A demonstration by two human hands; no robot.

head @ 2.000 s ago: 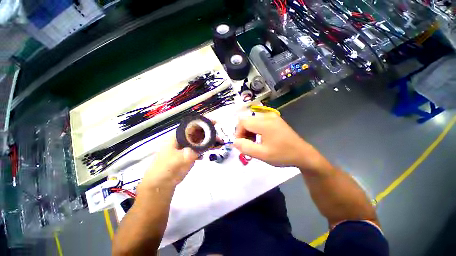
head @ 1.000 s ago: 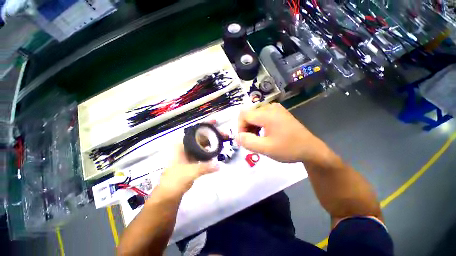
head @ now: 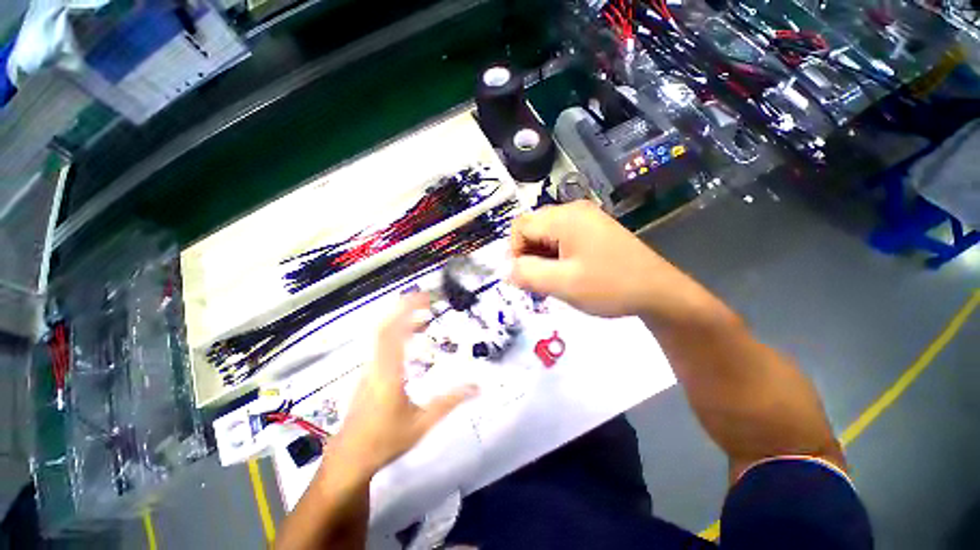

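My left hand is over the white board, with thumb and fingers apart and nothing visibly held. My right hand is closed over the board's right part, at the end of a thin black strand; its fingertips are partly hidden. A dark, blurred thing, probably the black tape roll, is between the hands, touching neither. Small silvery and dark fixtures stand on the board below it. A red ring-shaped piece lies to their right.
Behind the board is a cream tray with black wires and red-and-black wires. Spare tape rolls and a grey machine stand right of it. Harnesses on plastic lie far right. A white end block is at left.
My left hand has let go of the tape roll and opened, moving slightly down and left of the dark thing. My right hand stays closed in nearly the same place. The view has shifted slightly.
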